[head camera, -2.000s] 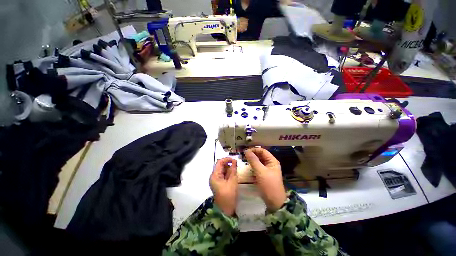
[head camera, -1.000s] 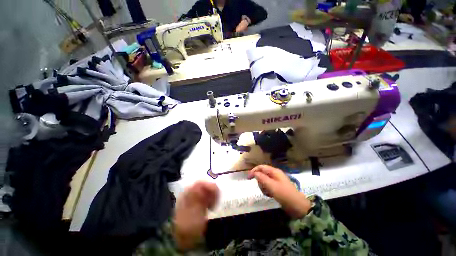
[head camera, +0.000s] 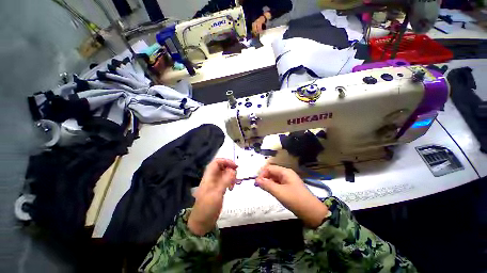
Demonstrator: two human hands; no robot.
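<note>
The white HIKARI sewing machine point(head camera: 342, 114) stands in front of me, its needle end at the left. My left hand point(head camera: 214, 184) is raised left of and below the needle area, thumb and fingers close together. My right hand point(head camera: 283, 186) faces it just in front of the machine, thumb and forefinger together. A short thin dark line shows between the fingertips; I cannot tell if it is thread or the bed's edge. Black cloth scraps point(head camera: 303, 146) lie under the machine arm. Blue loop handles point(head camera: 319, 184) show beside my right hand.
A black garment piece point(head camera: 165, 173) lies left of my hands. Grey garment pieces point(head camera: 155, 104) are heaped at the far left. Behind are a cream and blue machine point(head camera: 213, 33), a person's hand point(head camera: 259, 24), white-backed panels point(head camera: 315, 56) and a red basket point(head camera: 414, 49).
My hands have drawn back from the needle area towards me. My left hand dropped low and left, blurred, then came back up near my right hand. The view has shifted.
</note>
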